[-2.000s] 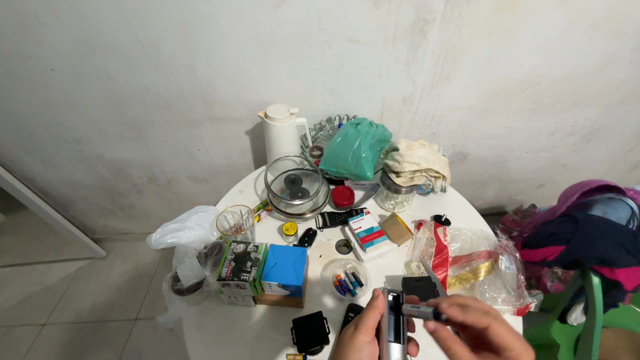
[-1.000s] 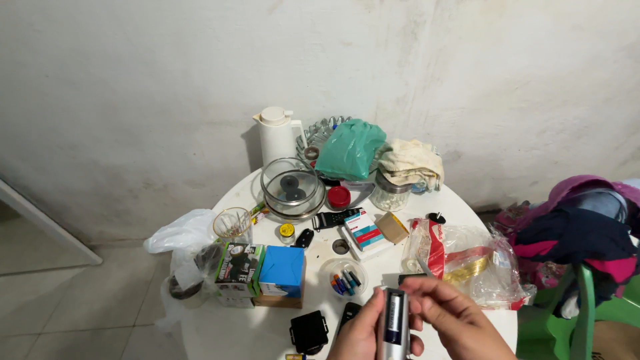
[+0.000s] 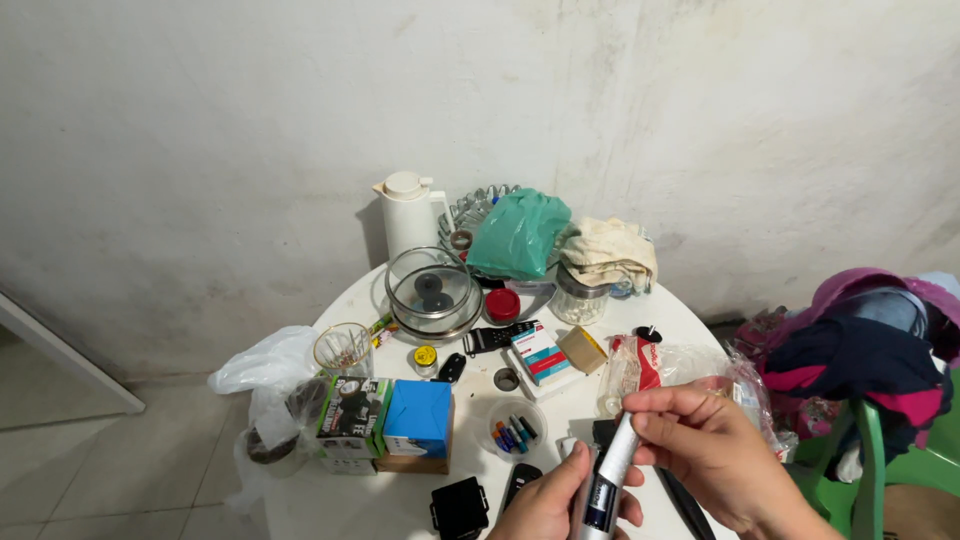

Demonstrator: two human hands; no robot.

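Observation:
My left hand [image 3: 551,499] is closed around a slim silver device [image 3: 583,499] at the bottom centre. From the right, the fingertips of my right hand [image 3: 694,442] pinch the upper end of a silver piece [image 3: 619,454], which tilts against the device. A dark, battery-like part with writing [image 3: 602,504] shows below that piece; whether the two are one object I cannot tell. Just behind my hands stands a round clear plastic tub [image 3: 541,424] holding several small batteries [image 3: 516,433]. The lower end of the device is out of frame.
On the round white table [image 3: 405,499] are a black square case [image 3: 459,508], a blue box [image 3: 417,418], a medicine box [image 3: 538,352], a plastic bag [image 3: 686,367], glass lids [image 3: 431,300], a white thermos jug [image 3: 409,217] and a green bag [image 3: 521,232]. A green chair [image 3: 868,465] with clothes stands right.
Two seconds ago my right hand held a small cylinder beside the upright device. Its fingertips now pinch a tilted silver piece against the device in my left hand.

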